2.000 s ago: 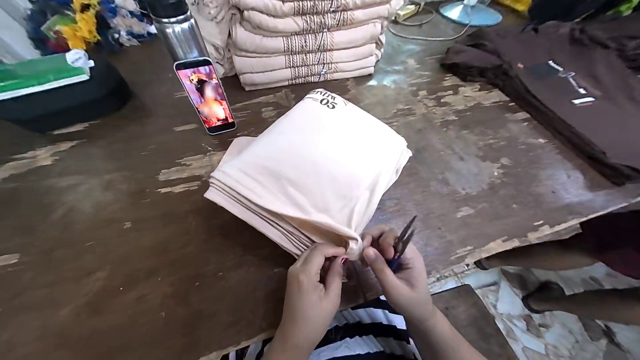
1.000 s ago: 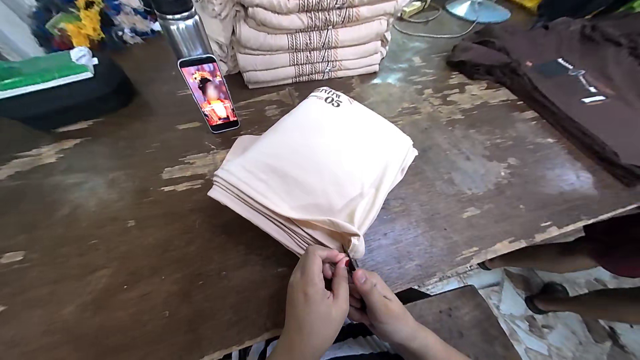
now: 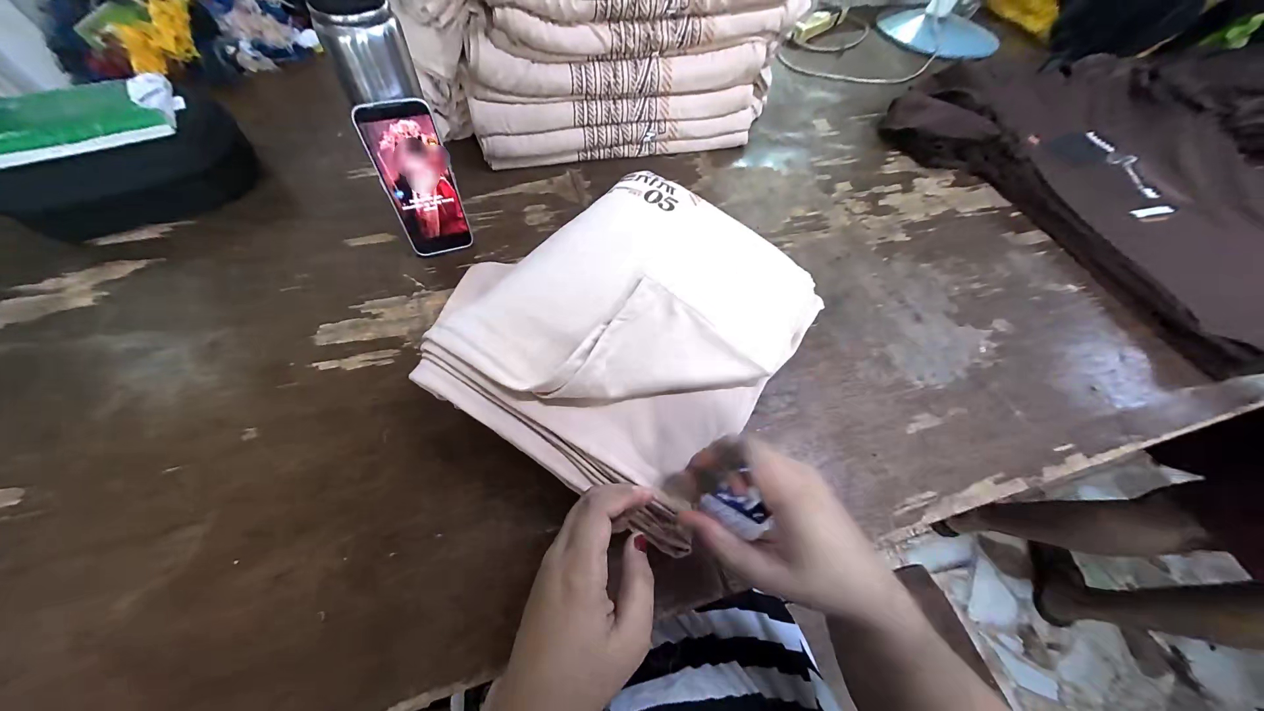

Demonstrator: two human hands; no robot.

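Observation:
A stack of folded cream cloth pieces (image 3: 632,336) lies on the worn wooden table, its top piece bearing dark print and one corner flipped back over itself. My left hand (image 3: 592,583) pinches the near corner of the lower layers between thumb and fingers. Close on its right, my right hand (image 3: 790,523) is blurred and curled around a small tool with a blue part (image 3: 739,502), seemingly the thread snips or small scissors seen earlier; its blades cannot be made out. The right fingertips are beside the same corner.
Behind the stack, a phone (image 3: 415,178) leans on a steel bottle (image 3: 365,49), beside a tall pile of folded cream cloth (image 3: 612,79). Dark brown garments (image 3: 1116,178) lie at right, a black case (image 3: 128,178) at left. Another person's legs (image 3: 1096,563) show beyond the table edge.
The top piece's near corner, held in my fingers before, is now folded back on the stack. My left hand now pinches the layers beneath, and my right hand has shifted slightly right.

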